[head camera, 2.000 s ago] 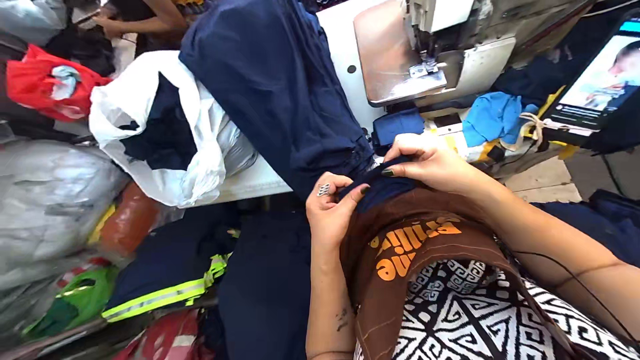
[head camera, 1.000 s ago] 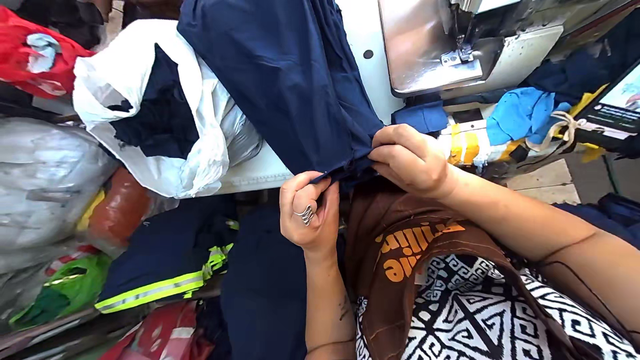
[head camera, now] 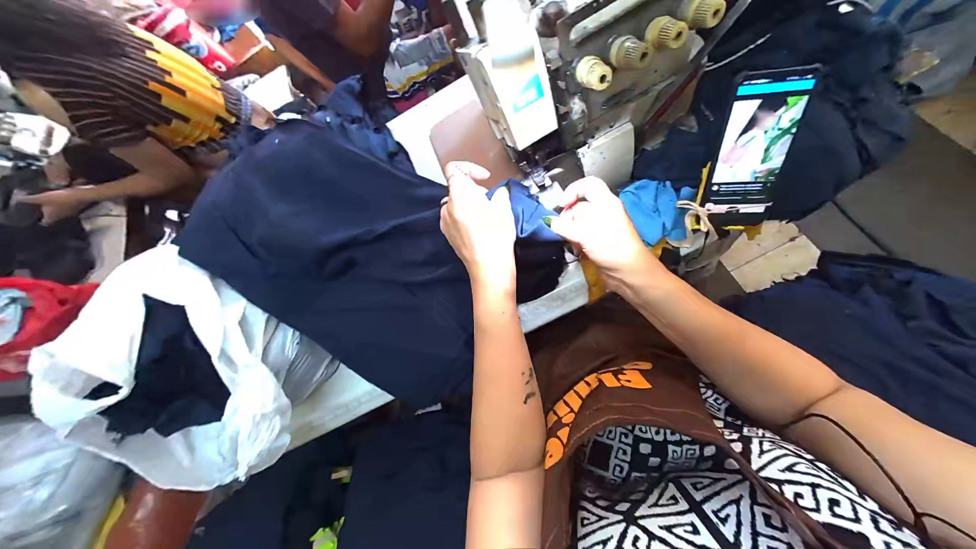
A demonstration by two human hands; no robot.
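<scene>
A large navy fabric garment (head camera: 328, 229) spreads over the white sewing table, left of my hands. My left hand (head camera: 480, 221) grips its edge close to the presser foot (head camera: 540, 179) of an overlock sewing machine (head camera: 515, 84). Just right of the foot, my right hand (head camera: 602, 225) pinches the fabric between thumb and fingers. Between both hands a brighter blue piece of cloth (head camera: 530, 213) lies stretched in front of the foot. The needle is too small and blurred to make out.
A white plastic bag (head camera: 259, 415) with dark cloth stands at left. Thread tension knobs (head camera: 629, 52) line the machine. At right are light-blue cloth (head camera: 654, 210) and a propped phone (head camera: 762, 145). Another person's arm (head camera: 114, 179) is at upper left. Dark fabric (head camera: 877, 328) lies at lower right.
Both hands have moved with the navy garment from near my lap to the machine's presser foot. The garment now spreads wider to the left. The view has shifted toward the machine.
</scene>
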